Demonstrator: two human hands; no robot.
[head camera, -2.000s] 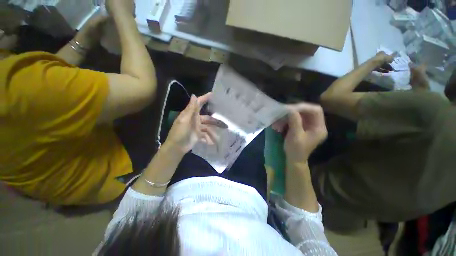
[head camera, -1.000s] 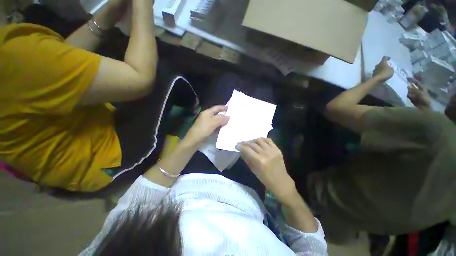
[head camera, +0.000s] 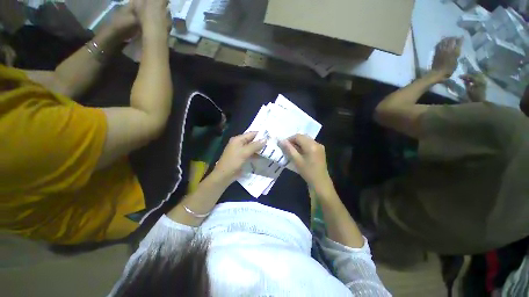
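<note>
A printed white leaflet (head camera: 272, 142) with short black bars is held over my lap, partly folded. My left hand (head camera: 239, 154) grips its left edge with thumb and fingers. My right hand (head camera: 306, 155) grips its right side. More white sheets, the stack of leaflets (head camera: 253, 183), lie fanned on my dark trousers beneath it, and white paper also shows beyond the held leaflet. The hands hide part of the leaflet's edges.
A large brown carton (head camera: 342, 23) stands on the white-covered table (head camera: 390, 71) ahead. Small white cartons (head camera: 503, 46) are heaped at far right. A person in yellow (head camera: 64, 156) sits left, another in dark green (head camera: 464, 174) right. A white cord (head camera: 183, 133) hangs by my left thigh.
The open sheet has been folded smaller, and its printed side with black bars now shows between my hands. My right hand has moved up slightly. The right neighbour's hand is raised and open.
</note>
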